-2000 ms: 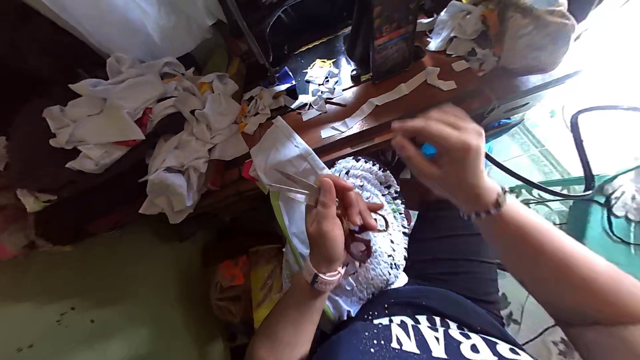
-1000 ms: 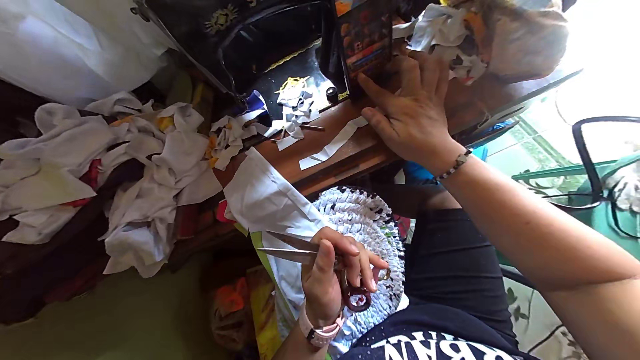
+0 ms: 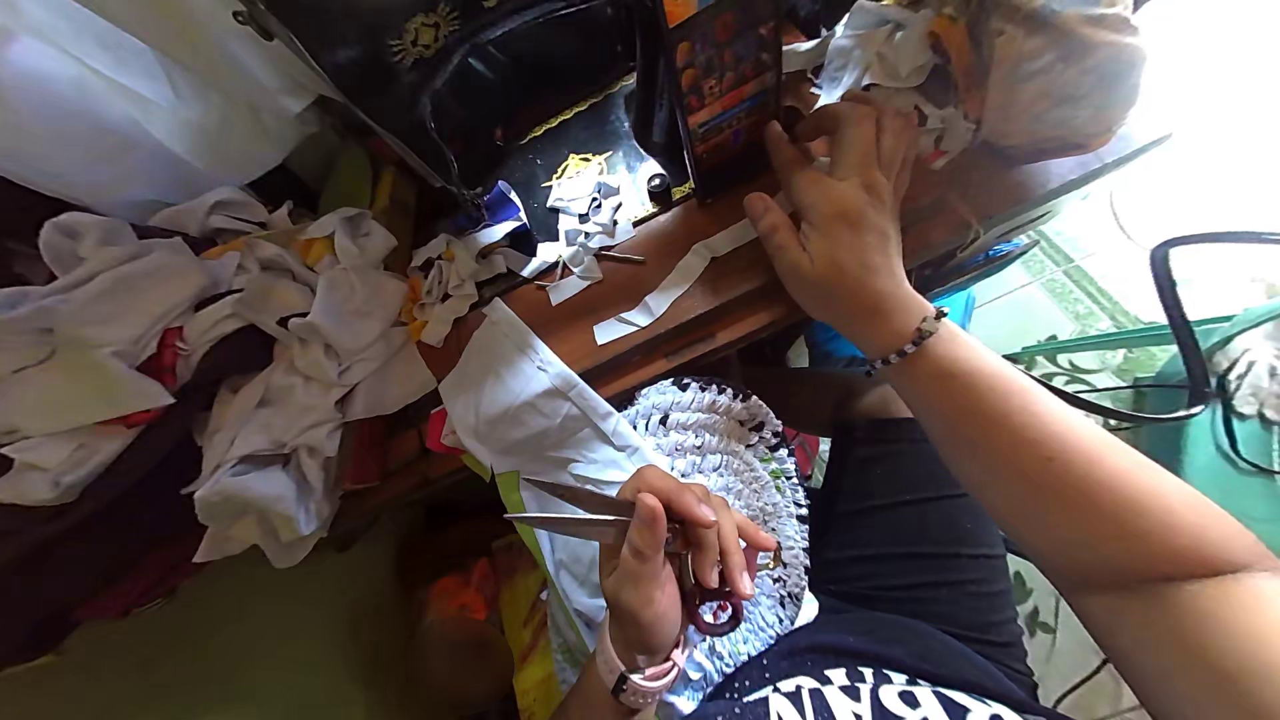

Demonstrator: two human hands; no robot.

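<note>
Scissors with dark red handles are in my left hand, their blades parted and pointing left. Below them, white cloth with a green edge hangs over my lap, beside a round white ruffled fabric piece with a dark rim. My right hand is spread on the wooden table, its fingertips near white scraps. A white fabric strip runs along the wood up to my right thumb. Whether the fingers touch the strip is unclear.
A black sewing machine stands on the wooden table, with white scraps on its base. A phone-like dark panel leans beside it. White cloths are heaped at left. A bag sits at upper right.
My right hand has moved from above my lap to the table, close to the dark panel. My left hand still holds the scissors. The view has shifted.
</note>
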